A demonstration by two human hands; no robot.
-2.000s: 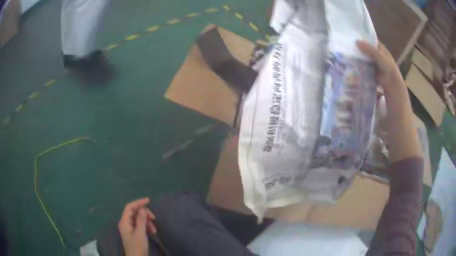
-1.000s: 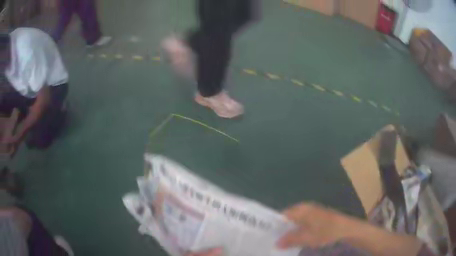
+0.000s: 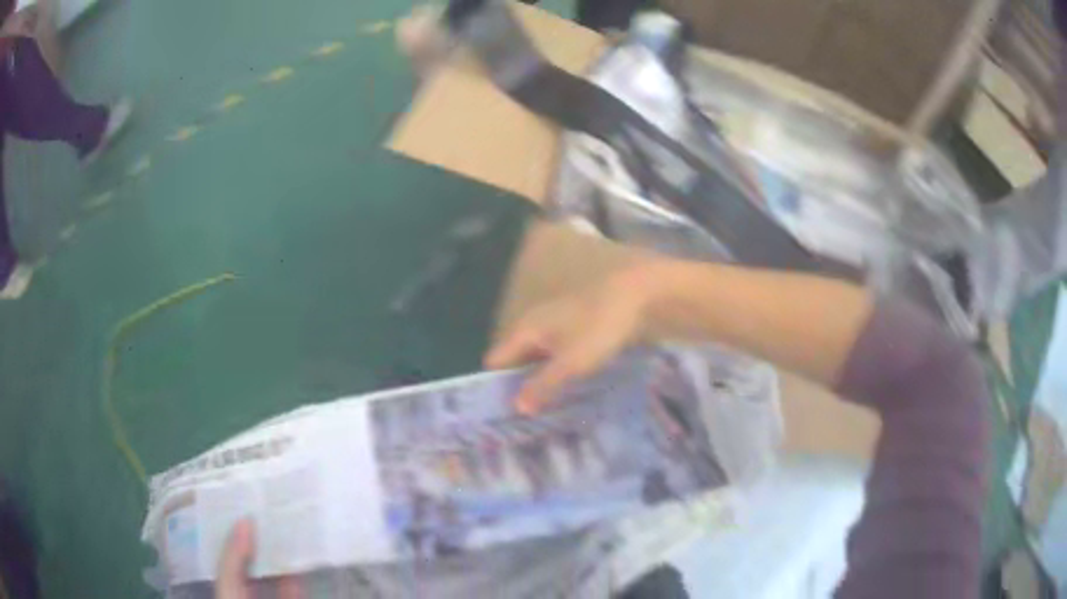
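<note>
A newspaper bundle (image 3: pixel 468 474) lies across my lap, long and flat, with a headline at its left end and a large colour photo on the right. My left hand (image 3: pixel 252 567) is cut off by the bottom edge; its thumb lies over the front of the paper's left end. My right hand (image 3: pixel 573 328) is at the bundle's upper edge near the middle, blurred, with fingertips over the edge. Whether a part is inside the paper is hidden.
A dark curved strip (image 3: pixel 667 164) crosses the open carton's newspaper filling at upper right. A carton flap (image 3: pixel 480 129) sticks out left. A white sheet (image 3: pixel 772 532) lies below right. A yellow strap (image 3: pixel 111 374) lies on the floor left. A person's leg (image 3: pixel 53 105) shows at upper left.
The view has swung back towards the carton. The newspaper now lies across my lap. My right hand has moved from its right end to its upper edge.
</note>
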